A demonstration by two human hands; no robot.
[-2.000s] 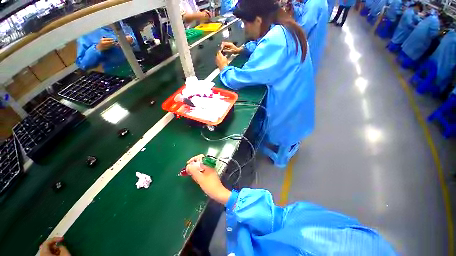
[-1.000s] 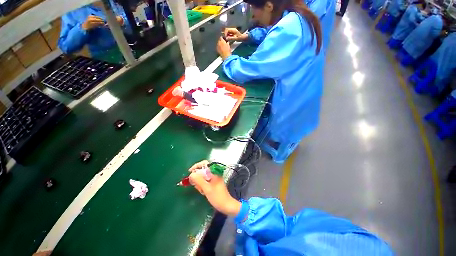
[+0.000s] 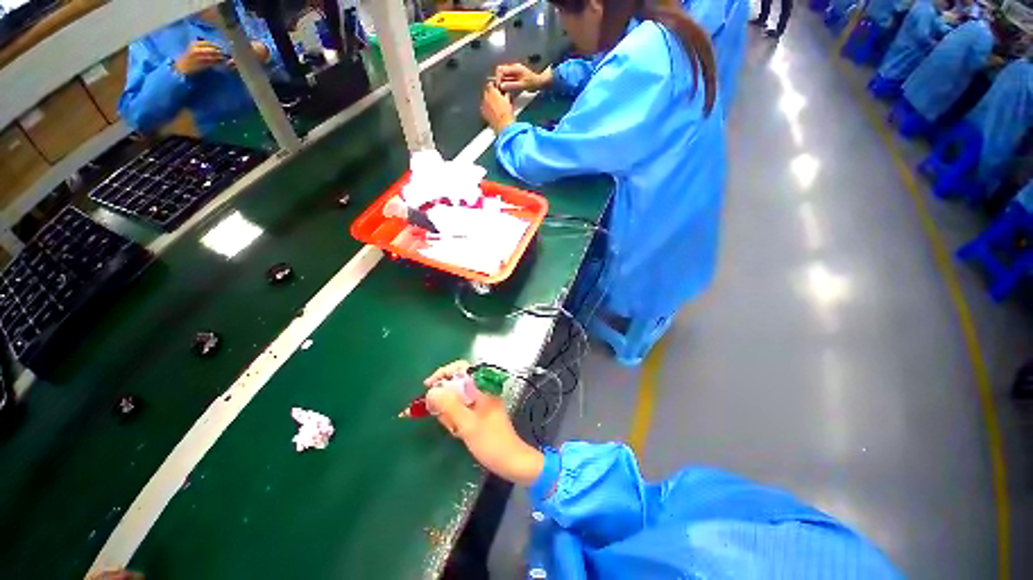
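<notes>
My right hand (image 3: 462,415) holds the dispensing syringe (image 3: 417,407) above the green bench near its right edge. The syringe has a dark red front pointing left, a clear pinkish body and a green rear. Only a sliver of my left hand (image 3: 117,574) shows at the bottom left edge; what it holds is hidden. A crumpled white tissue (image 3: 312,429) lies on the bench left of the syringe. Small round black parts (image 3: 205,342) lie singly beyond the white strip.
A red basket (image 3: 376,224) with white papers and a dark object stands ahead. Thin cables (image 3: 563,360) loop at the bench edge. Black compartment trays (image 3: 70,283) lie on the far left. A white post (image 3: 399,85) rises behind the basket. A blue-smocked person (image 3: 651,170) works ahead.
My left hand has dropped almost out of the picture at the bottom left. My right hand still holds the syringe, a little lower in the picture. The view has shifted slightly.
</notes>
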